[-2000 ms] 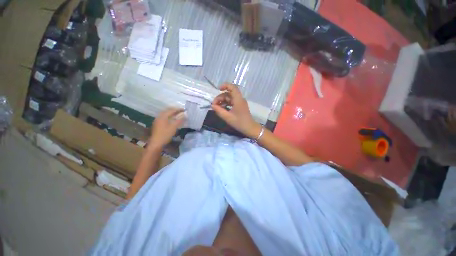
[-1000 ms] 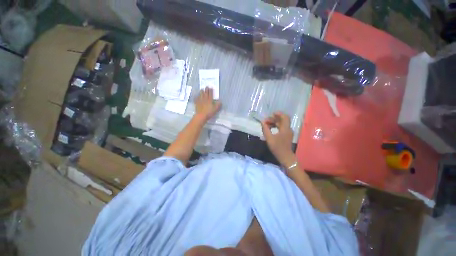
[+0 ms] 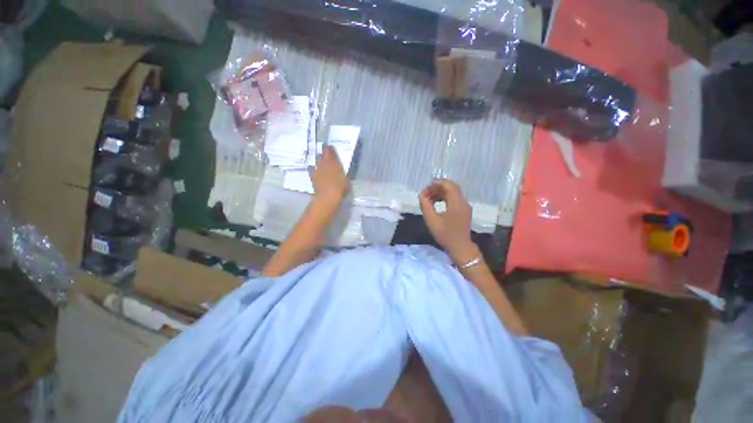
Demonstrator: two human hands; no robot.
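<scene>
My left hand (image 3: 329, 173) is on the lower left of a white leaflet (image 3: 345, 140); its fingers pinch the edge and the leaflet looks slightly tilted. A stack of white leaflets (image 3: 287, 136) lies just left of it. My right hand (image 3: 444, 208) is over the front edge of the ribbed white stack (image 3: 396, 144), thumb and forefinger curled together; whether a small thing is between them cannot be told. A long dark bagged unit (image 3: 570, 91) lies across the back, with a small brown and black bagged part (image 3: 458, 87) against it. A pink-printed accessory bag (image 3: 256, 92) lies back left.
A divided carton (image 3: 62, 157) of dark bagged bars (image 3: 111, 194) stands at left. At right, an orange tape dispenser (image 3: 667, 238) lies on the red surface (image 3: 578, 223). A dark unit with a white foam end cap (image 3: 684, 124) stands at the far right. Cardboard (image 3: 182, 281) lies at front left.
My left hand came in from the front to the single leaflet, which now looks tilted and nearer the stack. My right hand moved off the grey-white slip near my lap and stays curled.
</scene>
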